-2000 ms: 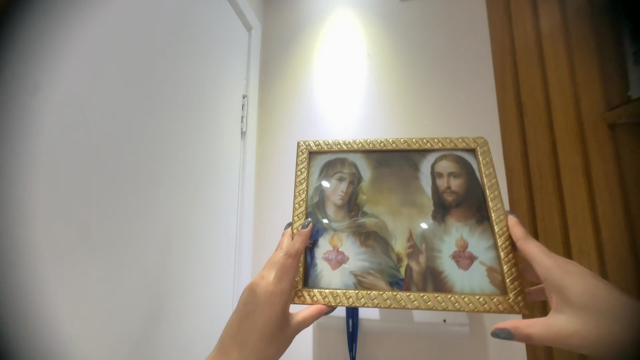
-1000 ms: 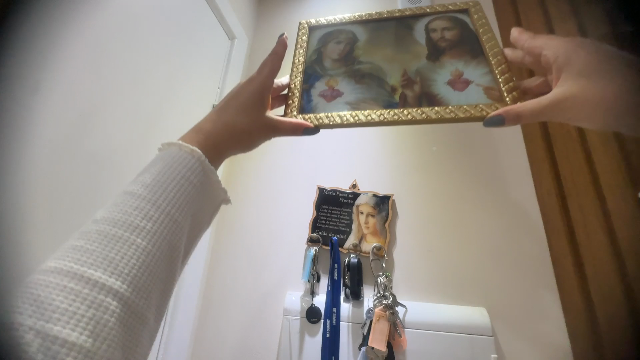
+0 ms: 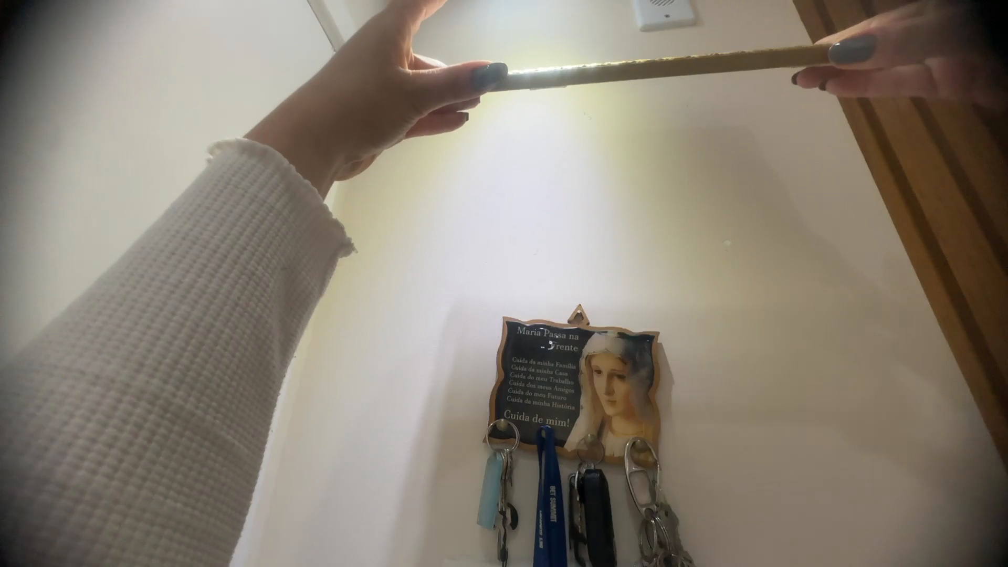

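Observation:
A gold picture frame (image 3: pixel 669 69) is seen nearly edge-on near the top of the head view, so its picture is hidden. My left hand (image 3: pixel 386 90) grips its left end between thumb and fingers. On the right end, my right hand (image 3: pixel 906 59) pinches it the same way. The frame is held above a key-holder plaque (image 3: pixel 579 386) with a religious image and writing, which hangs on the wall. From the plaque's hooks hang several keys (image 3: pixel 663 528), a light blue tag (image 3: pixel 490 490), a blue lanyard (image 3: pixel 550 504) and a black key fob (image 3: pixel 598 516).
Behind everything is a pale wall (image 3: pixel 630 220), lit brightly from above. A white wall fitting with a grille (image 3: pixel 665 12) is at the top. Ribbed wood panelling (image 3: pixel 929 205) runs down the right side, and a white door or panel (image 3: pixel 157 102) fills the left.
Both hands have raised the picture frame, and it has tilted from facing me to edge-on. The view has shifted upward from two seconds ago, and the plaque and keys show now.

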